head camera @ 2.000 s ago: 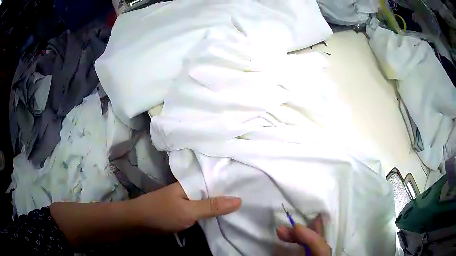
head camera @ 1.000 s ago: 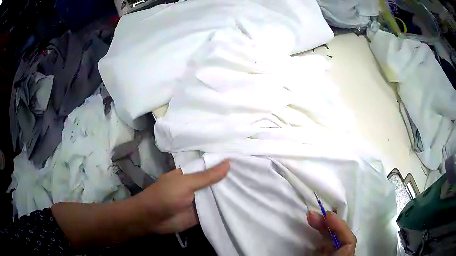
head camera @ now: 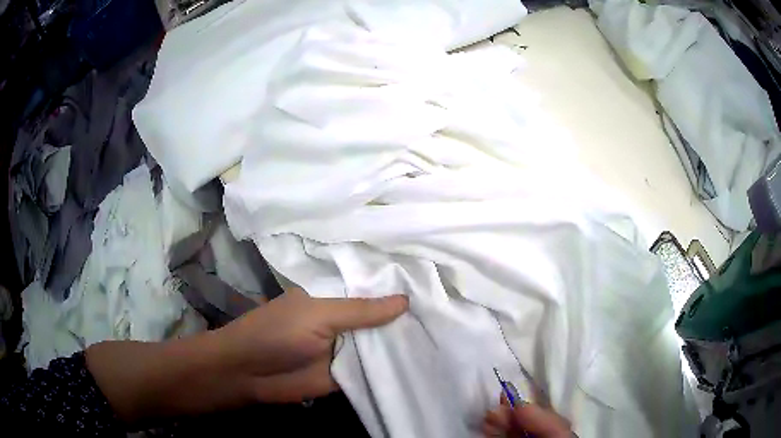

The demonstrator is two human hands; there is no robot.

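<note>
White fabric (head camera: 342, 154) lies in soft folds over the table and drapes down toward me. My left hand (head camera: 300, 342) grips its near left edge, thumb on top and fingers beneath. My right hand (head camera: 527, 421), partly cut off by the bottom edge, holds a slim blue-purple tool (head camera: 509, 392) with a thin dark tip pointing up and left over the cloth. The right fingers are partly hidden in the fabric, and I cannot tell if the tip touches it.
Grey and white scraps (head camera: 103, 257) are heaped at left. The cream table (head camera: 591, 111) shows at right, with another white fabric pile (head camera: 719, 111) on its far side. A green machine cover (head camera: 728, 295) and a metal-framed plate (head camera: 676, 269) stand at lower right.
The right hand with the tool moved right, then back left and lower. The left hand moved up, then slightly down. The cloth folds between them shifted. The view has shifted slightly.
</note>
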